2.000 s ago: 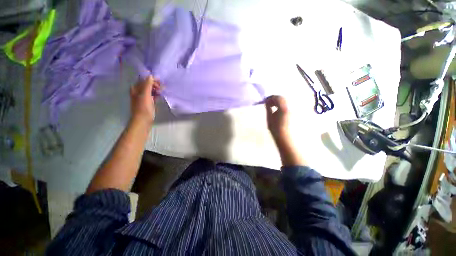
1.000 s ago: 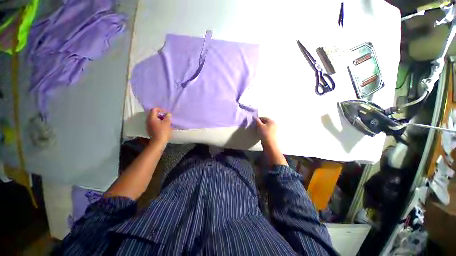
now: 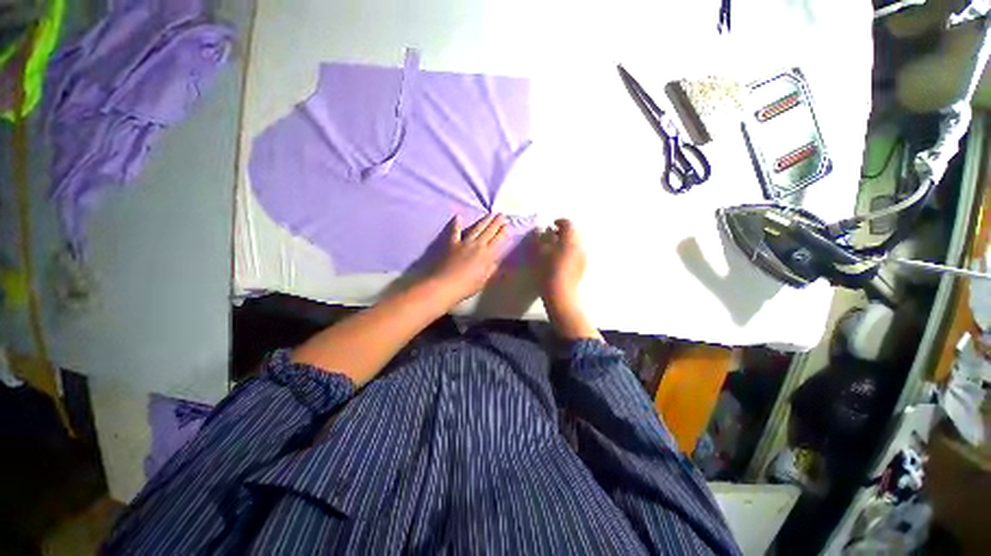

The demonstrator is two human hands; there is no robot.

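Note:
A lilac garment piece [image 3: 359, 196] lies spread on the white pressing table, with creases fanning from its lower right part. A thin lilac strip [image 3: 403, 119] lies on its upper middle and sticks out past the top edge. My left hand [image 3: 472, 258] lies on the piece's lower right part, fingers towards the creases. My right hand [image 3: 560, 261] is at the piece's lower right corner with curled fingers; whether it pinches the cloth cannot be told. The steam iron [image 3: 777, 241] rests at the table's right.
Shears [image 3: 665, 136], a tan-grey block [image 3: 704, 106] and a clear case with two reddish bars [image 3: 791, 133] lie right of the piece. Small dark snips [image 3: 724, 15] are above. A crumpled lilac heap [image 3: 136, 92] lies on the grey table [image 3: 163, 282]. More lilac cloth [image 3: 174, 429] is low left.
The piece, lifted and blurred at first, was laid flat. My left hand then moved right from its lower left edge onto its lower right part. My right hand moved slightly up and left.

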